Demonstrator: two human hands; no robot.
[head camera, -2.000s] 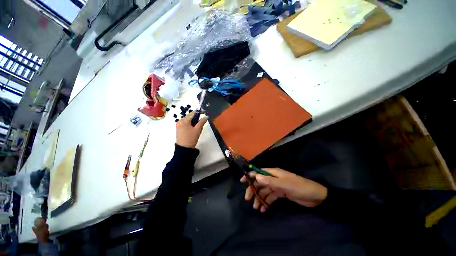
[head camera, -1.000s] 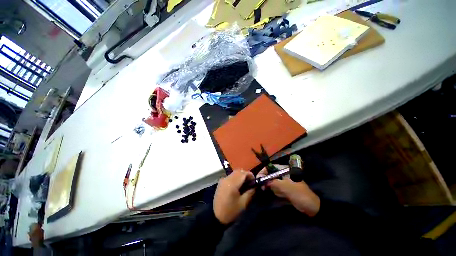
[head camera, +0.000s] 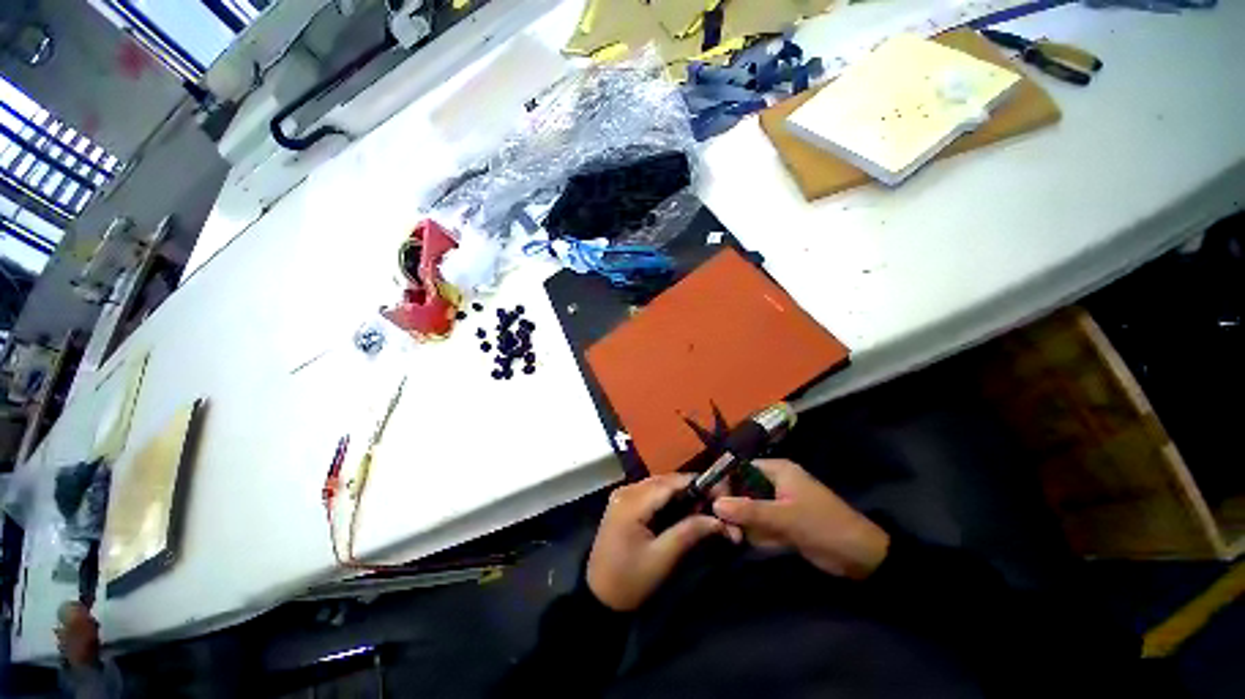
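Note:
My left hand (head camera: 639, 544) is closed around the dark handle of a small hammer (head camera: 754, 433), its head over the near edge of the orange pad (head camera: 710, 341). My right hand (head camera: 808, 523) is closed around pliers (head camera: 709, 426), whose dark pointed jaws are apart over the pad. The two hands are close together at the table's front edge, and the plier handles are mostly hidden by the fingers and the hammer. The pad lies on a black base board (head camera: 576, 309). Loose black round parts (head camera: 508, 341) lie left of the pad. No workpiece can be made out in the jaws.
Behind the pad are a blue cord bundle (head camera: 601, 257), bagged black parts (head camera: 621, 194) and a red tape dispenser (head camera: 429, 284). A pale block (head camera: 901, 107) on a tan board and spare pliers (head camera: 1058, 58) lie right. Thin tools (head camera: 358, 464) lie left. Another person's hand (head camera: 78, 632) shows far left.
My left hand came back from beyond the pad's left side with the hammer, to beside my right hand. The hammer head has since moved up and left over the pad's near edge. The plier jaws moved over the pad.

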